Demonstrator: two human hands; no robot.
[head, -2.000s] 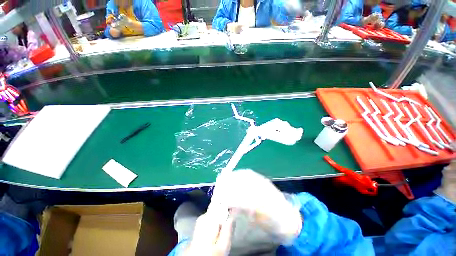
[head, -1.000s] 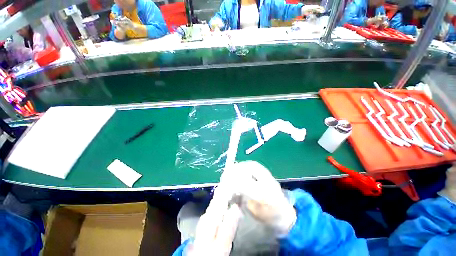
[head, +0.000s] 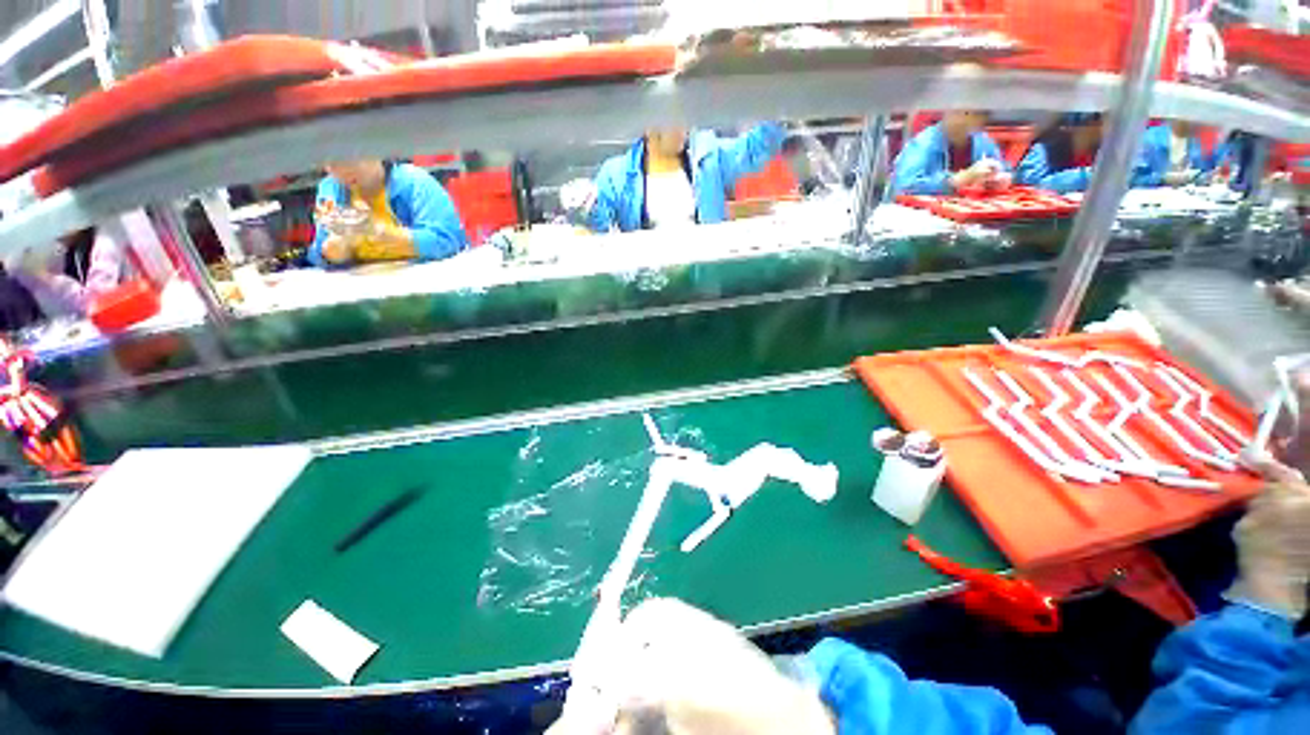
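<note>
A slim white strip rises from my gloved right hand, which is closed around its lower part at the bottom edge. Its upper end overlaps a loose bent white strip on the green bench. My left hand is a pale patch beside the right, mostly cut off by the bottom edge; its grip is hidden. A crumpled white wipe lies right of the loose strip. Wrinkled clear film lies to the left.
White board, white card and dark thin stick at left. Whitish container, orange-red tray with several strips, and red tool at right. Another person's hand holds a strip at far right. People in blue sit opposite.
The view has tilted up, showing the overhead rail and hiding the carton. My hands sit lower in the picture, the left now mostly cut off. The held strip's position over the loose strip has shifted.
</note>
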